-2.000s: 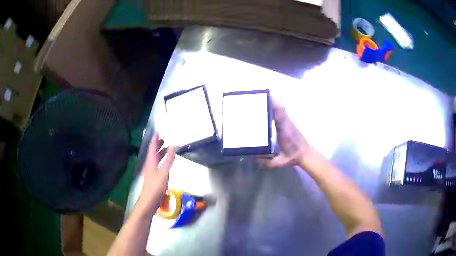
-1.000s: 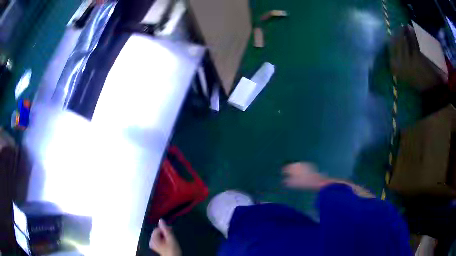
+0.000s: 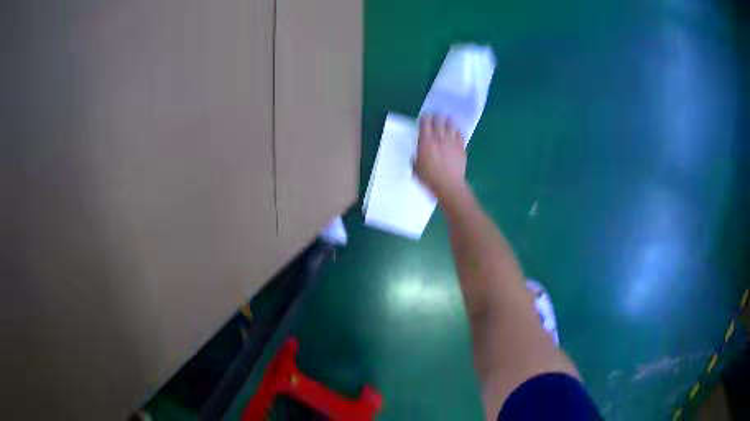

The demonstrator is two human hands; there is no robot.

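A stack of white sheets (image 3: pixel 399 185) lies on the green floor just right of the large brown board. A longer, glossy white packet or sheet (image 3: pixel 460 86) lies against its upper right side. My right hand (image 3: pixel 441 154) reaches down from the lower right and is over the place where the two meet. The hand is blurred, and its fingertips point up the picture; whether they grip the paper cannot be told. My left hand is out of the picture.
A large brown cardboard surface (image 3: pixel 181 140) fills the left side. A red plastic stool (image 3: pixel 308 390) is at the bottom edge, beside a dark bar. A pale patterned thing, perhaps a shoe, shows beside my forearm. Yellow-black floor tape (image 3: pixel 711 362) runs at lower right.
The view has moved from the metal table to the floor by the cardboard. My right hand has reached out to the white sheets. My left hand has left the picture.
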